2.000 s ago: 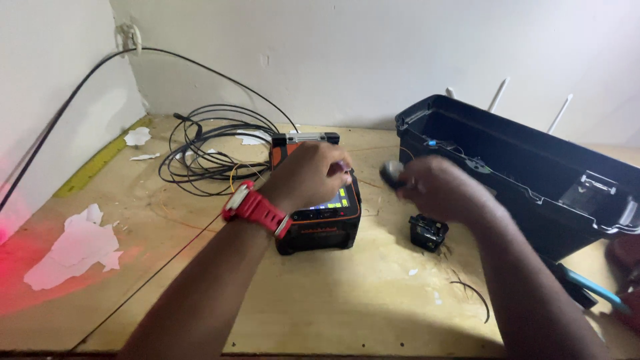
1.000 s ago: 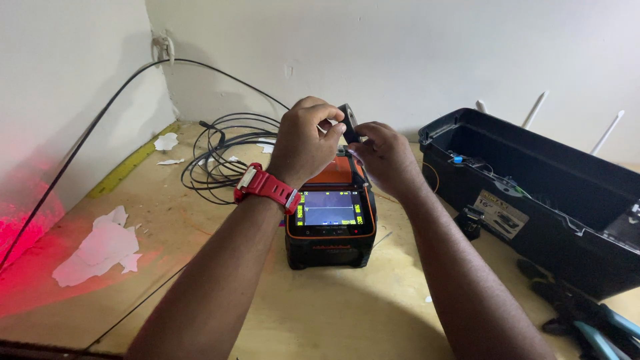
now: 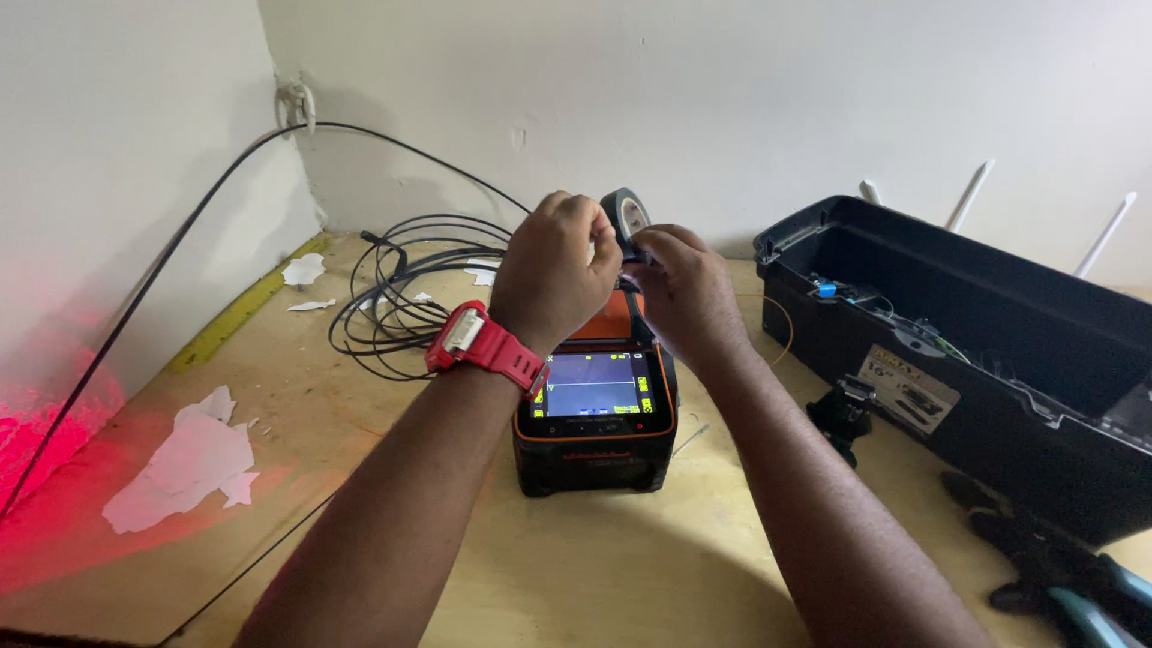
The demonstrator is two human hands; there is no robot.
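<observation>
Above a fusion splicer (image 3: 594, 450) with an orange lid and a lit screen, my two hands are raised close together. My left hand (image 3: 562, 270), with a red watch on its wrist, has its thumb and index finger pinched; what is between them is too small to tell. My right hand (image 3: 688, 288) grips the lower edge of a roll of black tape (image 3: 627, 216), which stands on edge between the hands. The hands hide the back of the splicer. A coil of black cable (image 3: 387, 297) lies behind and left of it.
A long black toolbox (image 3: 1017, 432) stands at the right, with a small black tool (image 3: 843, 414) beside it and pliers with blue-green handles (image 3: 1089, 612) in front. Torn white flakes (image 3: 193, 459) lie on the left. A black cable (image 3: 180, 225) hangs from a wall hook (image 3: 295, 106).
Both hands have come together over the back of the splicer, its screen now uncovered. My right hand, earlier near the toolbox with a dark object, has moved left. The view has shifted somewhat.
</observation>
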